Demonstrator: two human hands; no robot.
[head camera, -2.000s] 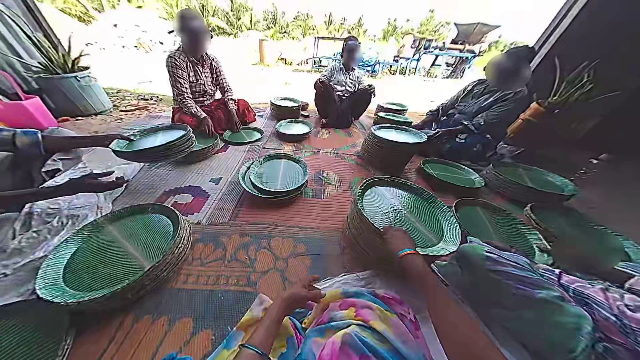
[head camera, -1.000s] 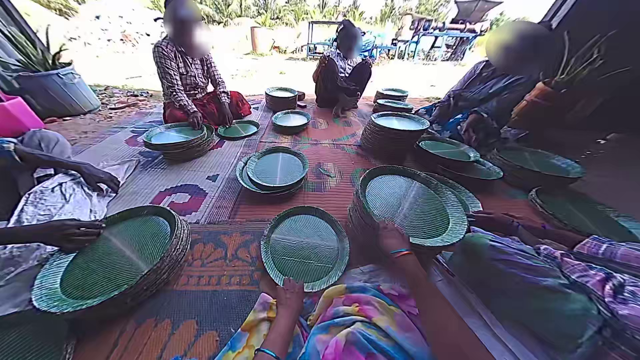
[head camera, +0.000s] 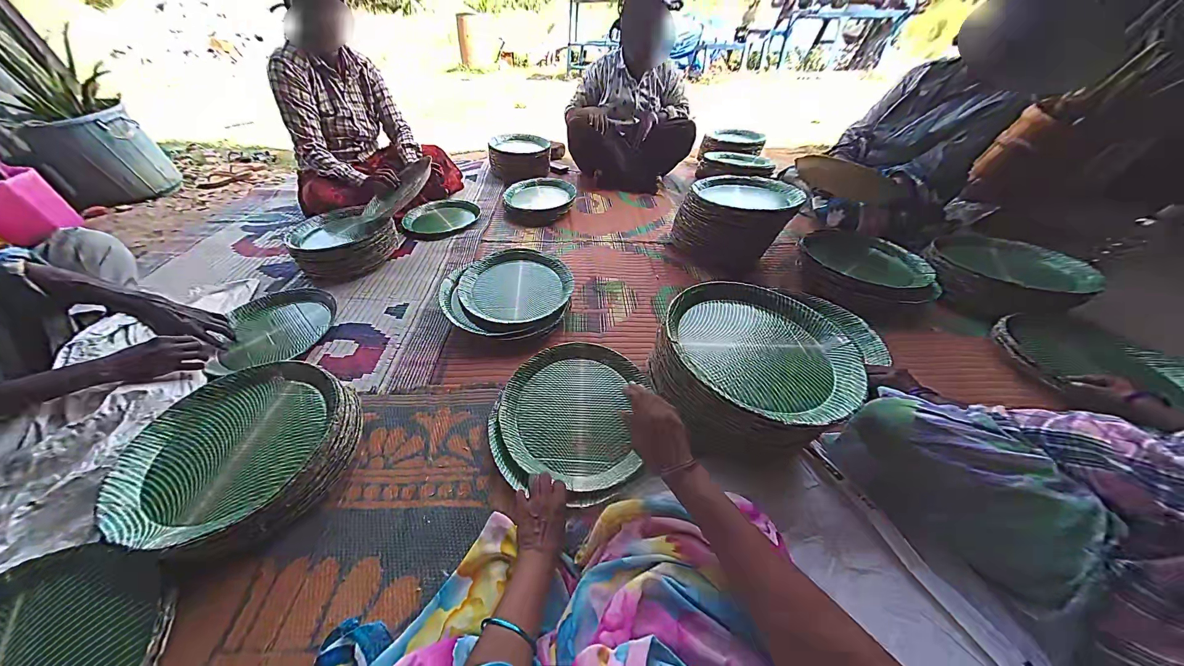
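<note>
Two green leaf plates (head camera: 573, 416), one lying over the other and slightly offset, are on the mat before my lap. My left hand (head camera: 541, 513) rests on their near rim, fingers at the edge. At the right rim of the upper plate is my right hand (head camera: 659, 430), its fingers touching it; the exact grip is unclear. A tall stack of green plates (head camera: 763, 356) stands just beyond my right hand. Farther off, a small pile of plates (head camera: 515, 289) lies on the mat, and a large stack (head camera: 222, 453) is to the left.
Patterned mats (head camera: 416, 444) cover the ground. Several people sit around, one (head camera: 347, 120) holding a plate over a stack. A person's hands (head camera: 176, 342) at the left touch a plate. More stacks (head camera: 735, 217) stand toward the back and right. A potted plant (head camera: 97, 153) is at the far left.
My right hand has moved from the tall stack to the plate before me. A second plate now shows with the one there. Two seconds ago, no plate lay before my lap.
</note>
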